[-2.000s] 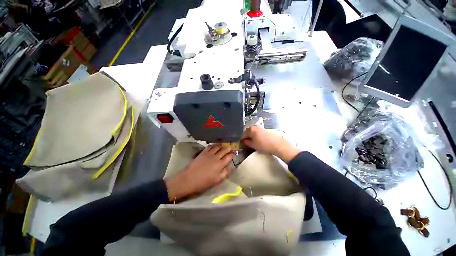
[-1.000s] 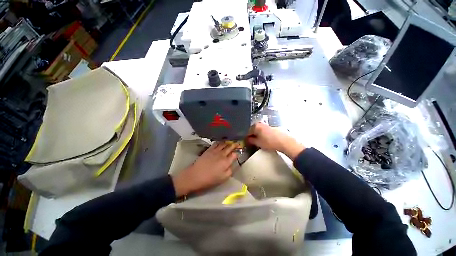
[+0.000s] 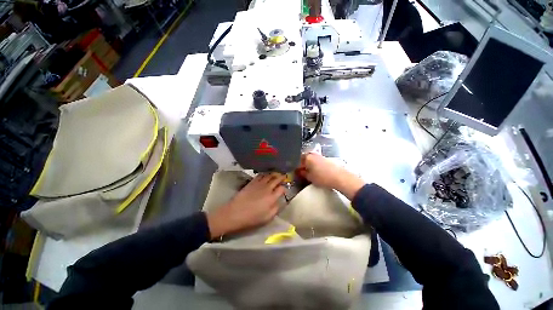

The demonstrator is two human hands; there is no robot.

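Note:
A beige bag body [image 3: 279, 266] with a yellow seam binding [image 3: 281, 235] lies open under the head of the white sewing machine [image 3: 261, 139]. My left hand [image 3: 251, 203] lies on the cloth, its fingertips at the small yellow clamp [image 3: 287, 179] under the dark grey head cover. My right hand [image 3: 321, 172] is at the right side of the clamp, fingers bent together at the cloth's upper edge. The fingertips and any small piece between them are partly hidden by the head and too small to tell.
Folded beige bags [image 3: 100, 142] with yellow edges lie on the left table. At right are an open clear plastic bag of dark fittings [image 3: 452, 186], a greyer bag [image 3: 432, 75], a control screen [image 3: 494, 79], a thin black cable and brown-and-gold pieces [image 3: 502, 271].
The camera view shifts slightly. Both hands stay at the clamp with nearly the same pose, and the bag body keeps its place under the head.

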